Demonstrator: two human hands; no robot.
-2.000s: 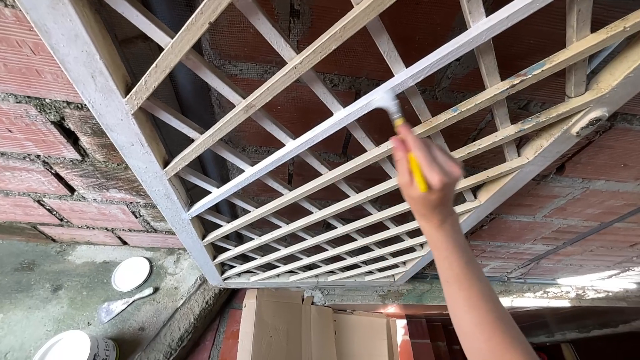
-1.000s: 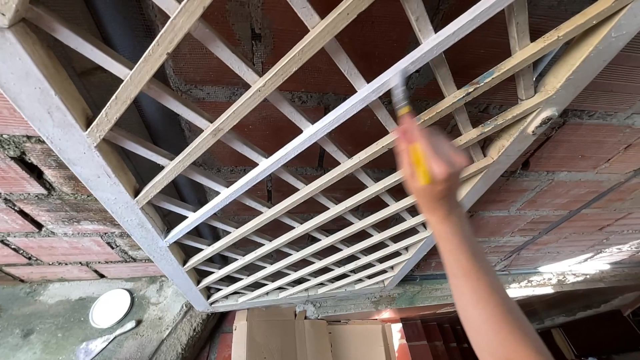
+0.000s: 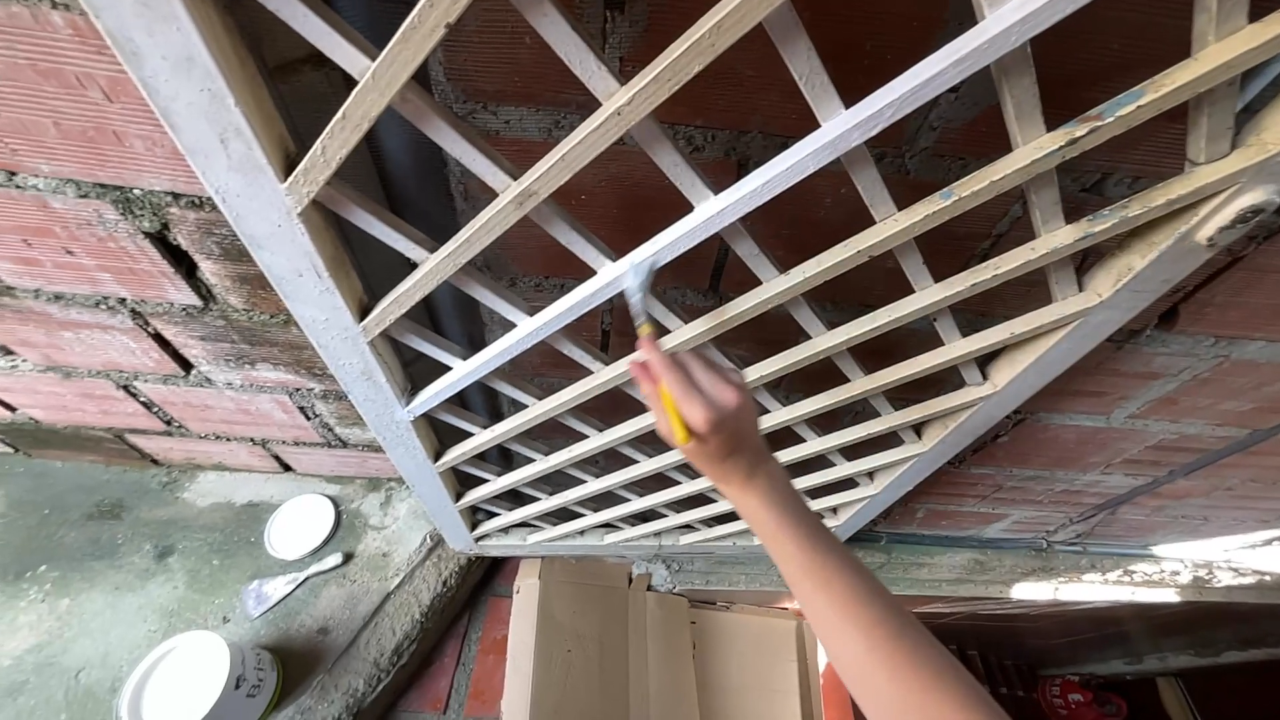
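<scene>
My right hand [image 3: 705, 415] grips a yellow-handled paintbrush [image 3: 645, 305]. Its bristles meet the underside of a long white-painted slat [image 3: 780, 175] of a wooden lattice panel, near its middle. Neighbouring slats [image 3: 850, 250] are cream coloured, with small dark specks and a few bluish patches. A whitish frame [image 3: 290, 270] borders the lattice. On the concrete at the lower left stands a paint bucket [image 3: 200, 675] showing a white top. Near it lie a round white lid [image 3: 301, 526] and a paint-smeared spatula or brush [image 3: 290, 585]. My left hand is out of view.
Hollow red brick walls [image 3: 90, 240] stand behind and beside the lattice. A dark pipe runs behind its left part. Below the panel are cardboard boxes [image 3: 585, 640] and a rough concrete ledge [image 3: 390, 610]. A thin cable [image 3: 1170, 475] crosses the wall at the right.
The brush in my right hand has moved down and left along the white slat, toward its lower left end. The view has shifted somewhat.
</scene>
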